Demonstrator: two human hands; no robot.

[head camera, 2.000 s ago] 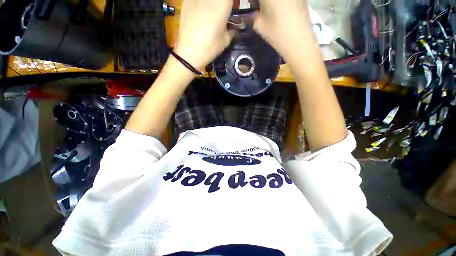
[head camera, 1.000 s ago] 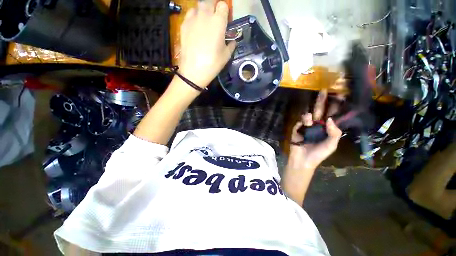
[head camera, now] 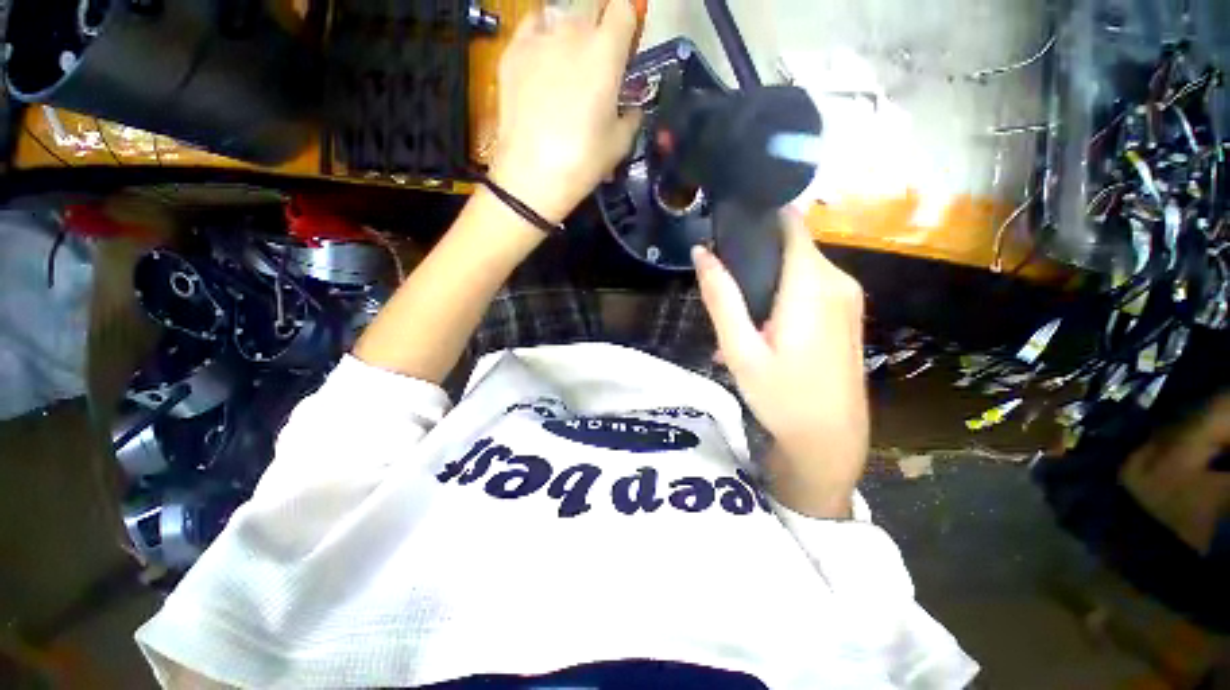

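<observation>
A black appliance base housing (head camera: 627, 216) lies open side up at the bench's front edge, its squared end away from me. My left hand (head camera: 560, 115) grips its left side, thumb at the rim; a bit of orange shows at the fingertips, cut by the top edge. My right hand (head camera: 803, 357) is shut around the handle of a black pistol-shaped tool (head camera: 762, 142), perhaps the hot glue gun. Its round rear end faces me and its body covers the housing's right part and some of the central hole. Its tip is hidden.
A perforated black tray (head camera: 398, 95) and a large black shell (head camera: 176, 88) stand left on the bench. Stock housings (head camera: 182, 303) are piled below left. Wire harnesses (head camera: 1147, 243) hang at right beside clear plastic. A long black bar (head camera: 731, 41) lies behind the housing.
My right hand left the housing, went down right to the black tool, then brought it over the housing's right side. My left hand stays at the housing's left side.
</observation>
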